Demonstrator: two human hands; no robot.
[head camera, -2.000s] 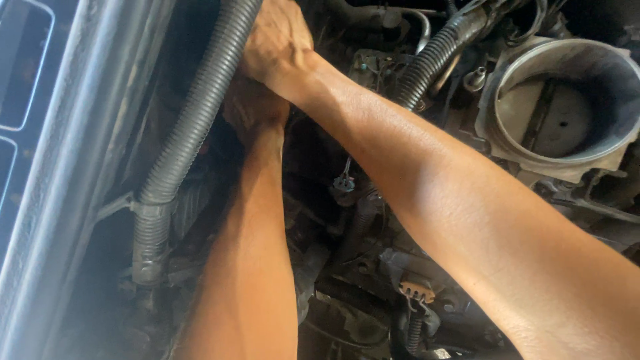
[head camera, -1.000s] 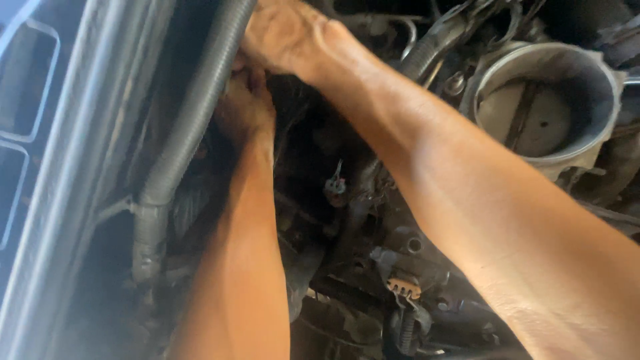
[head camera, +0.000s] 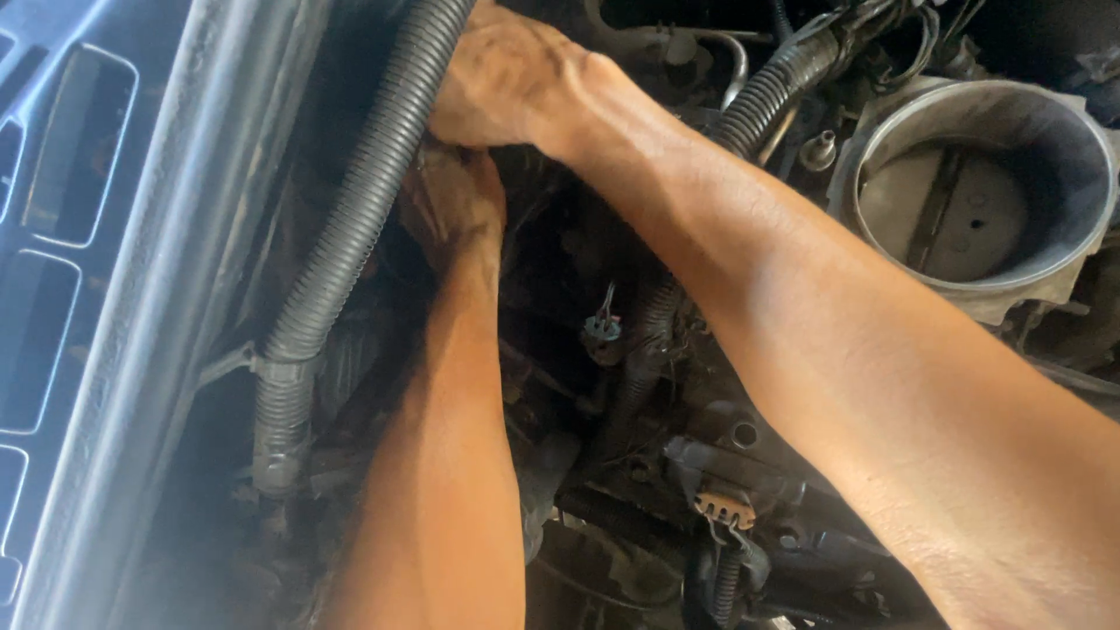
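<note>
Both arms reach into a vehicle's engine bay. My left hand (head camera: 455, 197) is low beside the corrugated conduit (head camera: 350, 227), its fingers hidden behind the conduit and under the other hand. My right hand (head camera: 503, 79) lies just above it at the top of the frame, back upward, its fingertips out of sight behind the same conduit. What either hand touches or holds down there is hidden. To the right of the right forearm stands the round metal throttle body (head camera: 980, 188), its plate visible inside.
A metal body edge (head camera: 131, 289) with a slotted panel runs down the left. A small wired connector (head camera: 602, 328) sits between the forearms. Near the bottom is an orange-brown connector (head camera: 726, 509). A second corrugated conduit (head camera: 770, 96) passes behind the right forearm.
Both hands remain beside the conduit, with small shifts at the wrists. No object has plainly been taken up or let go.
</note>
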